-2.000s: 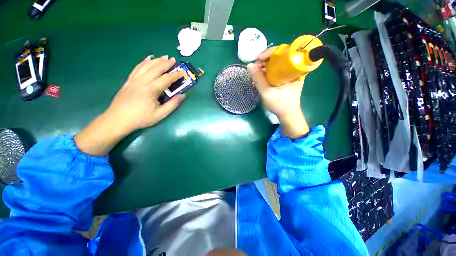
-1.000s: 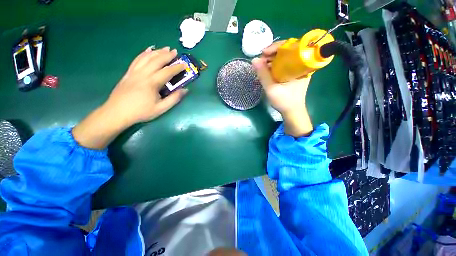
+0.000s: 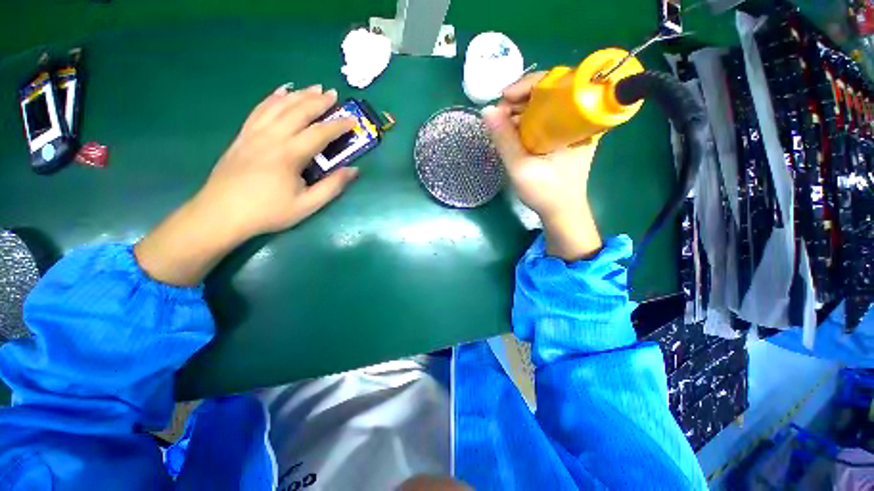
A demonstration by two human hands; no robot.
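Observation:
My left hand [image 3: 273,163] holds a small dark phone assembly [image 3: 347,144] with a pale screen down on the green mat, fingers over its left part. A gold-brown tab sticks out at its upper right. My right hand [image 3: 548,177] is closed around a large yellow tool [image 3: 575,104] with a thick black cord at its rear and a thin pale wire. The tool's tip is hidden behind my hand and the body. A round silver speckled dish [image 3: 460,157] lies between the hands, just left of my right hand.
A grey bracket [image 3: 420,27] stands at the back, with white wadding [image 3: 365,58] left and a white pot [image 3: 493,67] right. Phone units [image 3: 46,125] and a red packet [image 3: 93,154] lie left. Stacked black trays [image 3: 824,153] with grey-white strips stand right. Another speckled dish [image 3: 15,284] is far left.
The view has shifted slightly, so things on the mat sit a little higher. My left hand still holds the phone assembly and my right hand still holds the yellow tool.

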